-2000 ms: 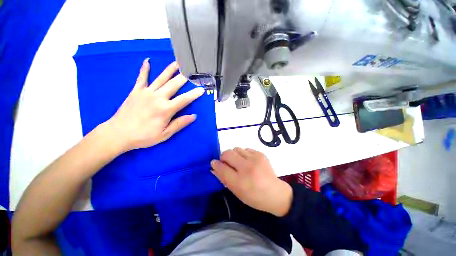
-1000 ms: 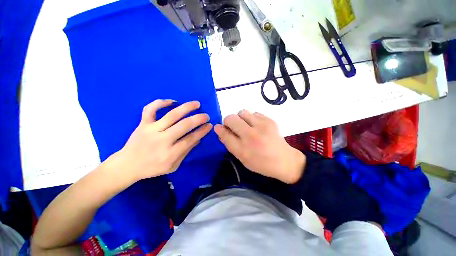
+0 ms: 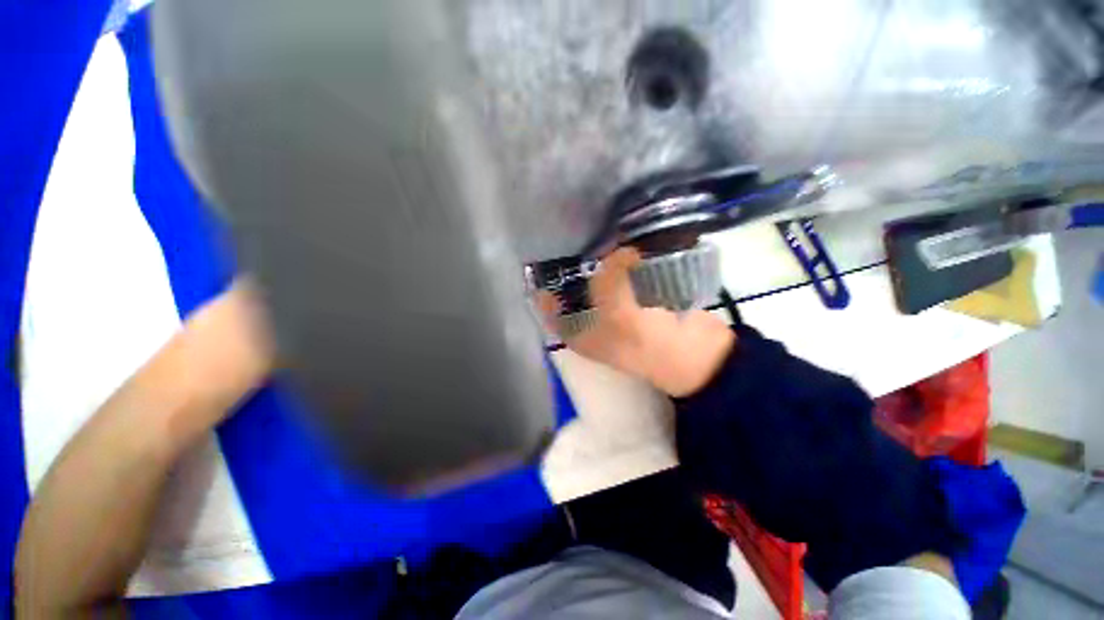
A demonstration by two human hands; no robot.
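The royal-blue cloth panel (image 3: 260, 484) lies on the white table under the grey sewing machine head (image 3: 351, 242), which fills the middle of the view and hides most of the panel. My left forearm reaches in from the lower left; only the wrist and the back edge of my left hand (image 3: 230, 339) show, and its fingers are hidden behind the machine head. My right hand (image 3: 642, 333) is at the needle area, close to the metal knob (image 3: 680, 276). Its fingertips are blurred and partly hidden, so whether they pinch the cloth cannot be told.
The dark blue thread snips (image 3: 817, 264) and a dark phone (image 3: 950, 260) lie at the right of the machine bed. The shears are almost wholly hidden behind my right hand and the machine. A red basket (image 3: 956, 400) and blue cloth (image 3: 987, 515) are below the table's right edge.
The view has shifted, and the machine head now covers the middle. My right hand has moved up to the needle area. My left hand has gone behind the head.
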